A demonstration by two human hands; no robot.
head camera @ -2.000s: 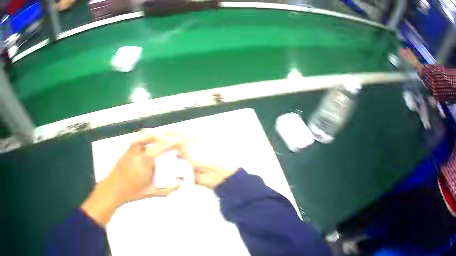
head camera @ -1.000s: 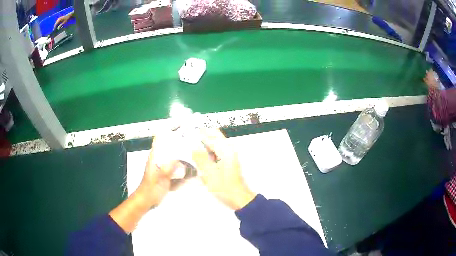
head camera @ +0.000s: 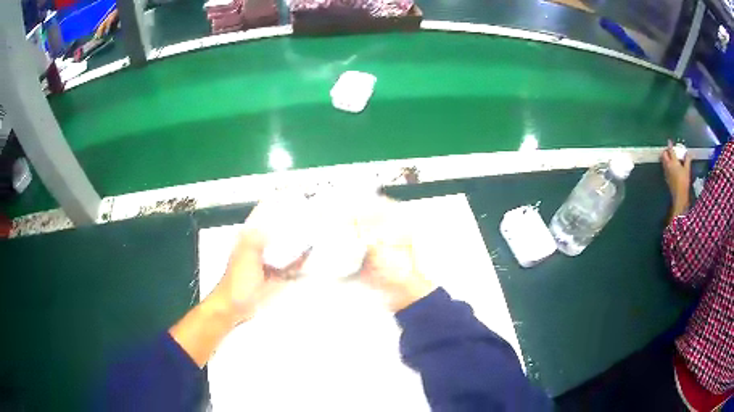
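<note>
My left hand [head camera: 245, 269] and my right hand [head camera: 392, 256] are close together over a large white sheet [head camera: 451, 233] on the dark green bench. My left hand holds a white power adapter [head camera: 286, 240], overexposed. White material beside it, at my right hand, looks like a cleaning cloth [head camera: 338, 245]; its edge with the adapter is hard to make out. The fingers are blurred by glare. Another white adapter [head camera: 528, 236] lies on the bench right of the sheet. A clear bottle with a white cap [head camera: 590, 208] leans in view just right of it.
A green conveyor belt [head camera: 435, 105] beyond the whitish, rusty rail [head camera: 467, 167] carries one white adapter [head camera: 352, 91]. A grey post [head camera: 52, 129] stands at left. A brown tray [head camera: 354, 22] and pink stacks [head camera: 241, 14] are at the far side. A person in checked sleeves [head camera: 708, 265] is at right.
The adapter on the belt now shows farther right. My hands have moved slightly apart, with the white material now visible between them. The person at right has reached a hand to the rail.
</note>
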